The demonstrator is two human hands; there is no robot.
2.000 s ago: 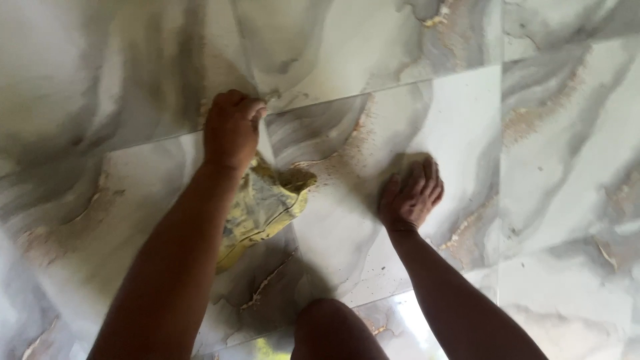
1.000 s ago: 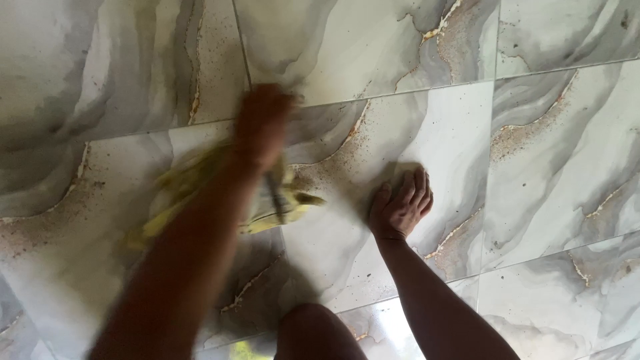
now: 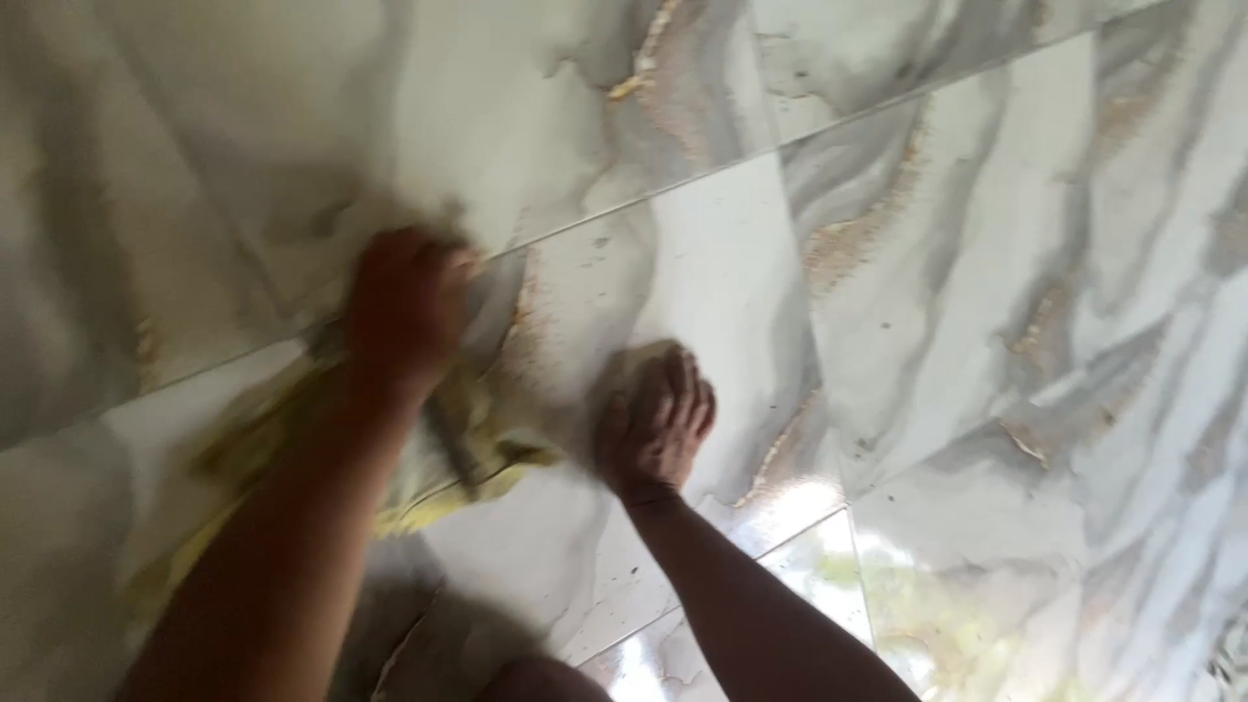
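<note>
My left hand (image 3: 409, 312), blurred, is closed on a yellow and grey cloth (image 3: 468, 458) against a marble-patterned tile floor (image 3: 712, 273). The cloth spreads out beneath my left wrist and forearm, and its yellow edge shows on both sides of the arm. To the right of the cloth, my right hand (image 3: 663, 419) rests on a pale tile with its fingers bent. It touches the floor, and whether something lies beneath its palm cannot be seen.
A knee (image 3: 541, 681) shows at the bottom edge between my arms. Bright reflections lie on the glossy tiles at the lower right. Small dark specks dot several tiles, and thin joints run between them.
The cloth was bunched under my left hand two seconds ago and now lies more spread out to the left. My right hand has stayed on the floor. The view has tilted.
</note>
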